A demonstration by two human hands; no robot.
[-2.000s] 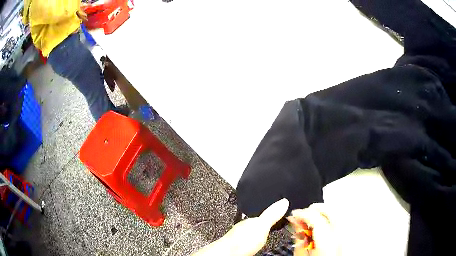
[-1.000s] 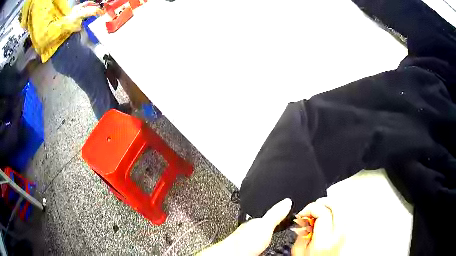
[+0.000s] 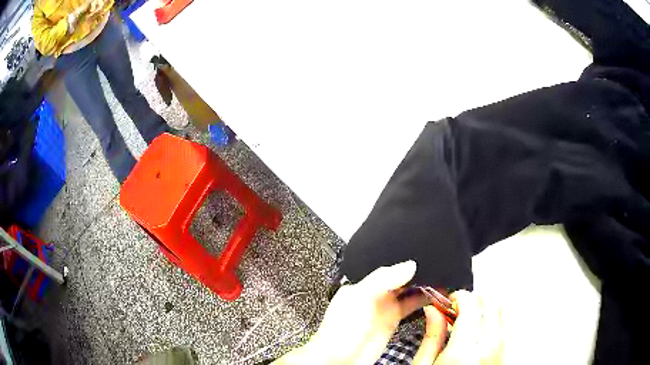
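A large black garment (image 3: 527, 160) lies over the right side of the white table, its sleeve (image 3: 413, 207) reaching down to the near table edge. My left hand (image 3: 363, 306) is at the sleeve's open end, thumb on top of the black cloth and fingers curled at the edge. My right hand (image 3: 467, 331) holds small orange-red thread snips (image 3: 443, 305), their thin metal blades pointing left at the cuff edge beside my left fingers. Small navy-and-white check cloth (image 3: 399, 351) shows below my hands.
A red plastic stool (image 3: 167, 182) stands on the speckled floor left of the white table (image 3: 321, 85). A person in a yellow top and dark trousers (image 3: 85, 78) stands at the upper left. A blue crate (image 3: 44, 164) is at the far left. A red object (image 3: 172, 8) lies on the table's far end.
The snips' blades now show between my hands. My left fingers have spread at the cuff edge. The person in yellow has turned and drawn the arms in from the table. The view has shifted slightly.
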